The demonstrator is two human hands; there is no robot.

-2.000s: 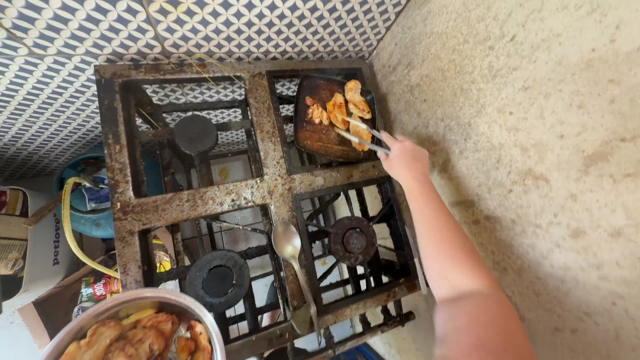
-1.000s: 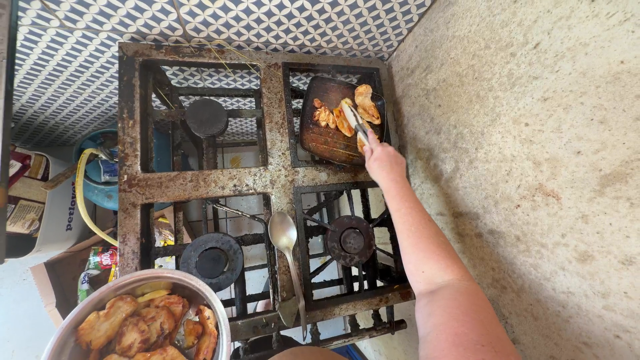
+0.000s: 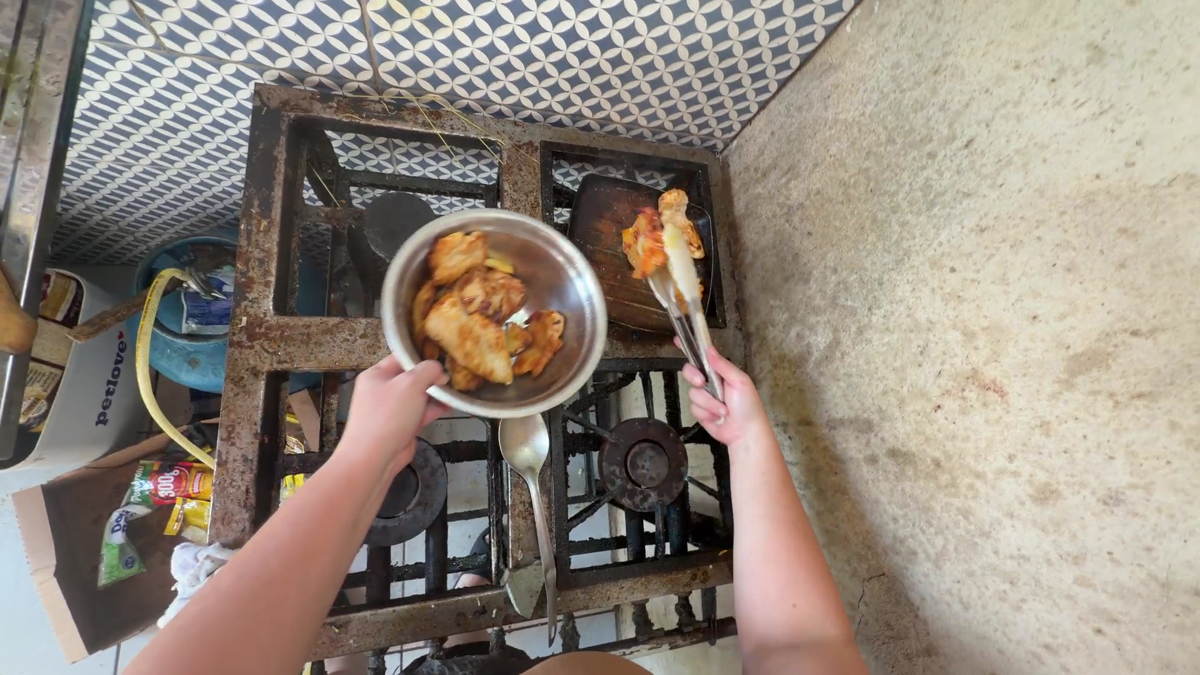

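Note:
My left hand (image 3: 398, 403) grips the near rim of a metal bowl (image 3: 583, 309) and holds it over the stove, left of the griddle pan. Browned meat pieces (image 3: 469, 337) lie inside the bowl. In my right hand (image 3: 727, 398) is a pair of metal tongs (image 3: 694, 328), its tips at a reddish-orange cooked piece (image 3: 644, 244) above the dark square griddle pan (image 3: 609, 277). Whether that piece is clear of the pan cannot be told. Another browned piece (image 3: 682, 220) is just right of the tips, at the pan's right side.
The rusty four-burner stove (image 3: 319, 342) has a large metal spoon (image 3: 525, 450) resting on its middle bar. A concrete wall (image 3: 984, 281) rises at the right, a tiled wall (image 3: 600, 47) behind. A yellow hose (image 3: 145, 356), a blue container (image 3: 178, 347) and a cardboard box (image 3: 56, 572) with packets stand left.
The bowl has moved from the lower left to over the stove, now in my left hand, which has come into view. Fewer pieces lie on the griddle pan's surface than before.

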